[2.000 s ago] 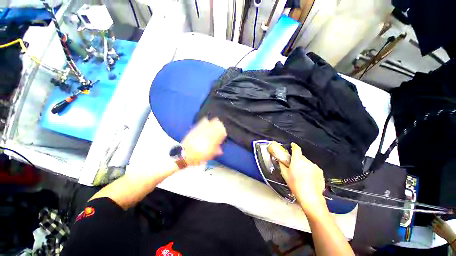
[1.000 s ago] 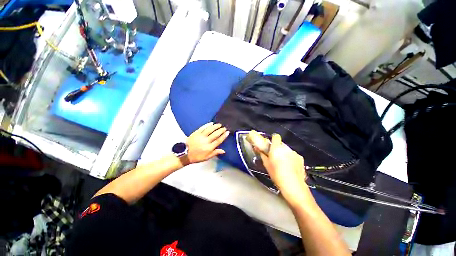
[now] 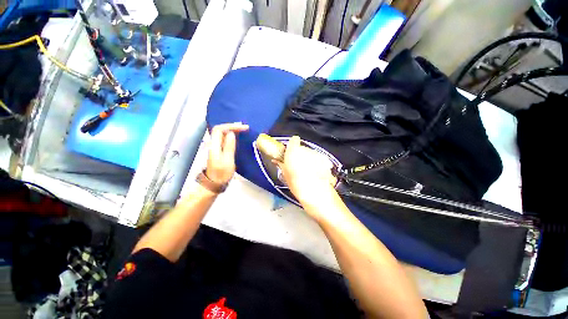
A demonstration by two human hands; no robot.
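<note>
A black garment (image 3: 398, 131) lies crumpled over the navy padded board (image 3: 249, 96), whose rounded left end is bare. My right hand (image 3: 305, 171) is closed around the tan handle of the steam iron (image 3: 269, 177). The iron is at the garment's left near edge, partly over the navy padding; my hand hides part of its plate. My left hand (image 3: 222, 156) is at the board's left near edge, fingers apart and pointing up, holding nothing. It is a little left of the iron and does not touch it.
A white table (image 3: 249, 218) is under the board. A blue support arm (image 3: 370, 43) stands behind. Hose and cables run right from the iron. A dark rest pad (image 3: 492, 268) is at right. At left, a framed tray holds metal fittings and an orange-black tool (image 3: 96, 120) on blue.
The iron has moved left and away from me along the garment with my right hand. My left hand has shifted left and lifted off the garment's edge.
</note>
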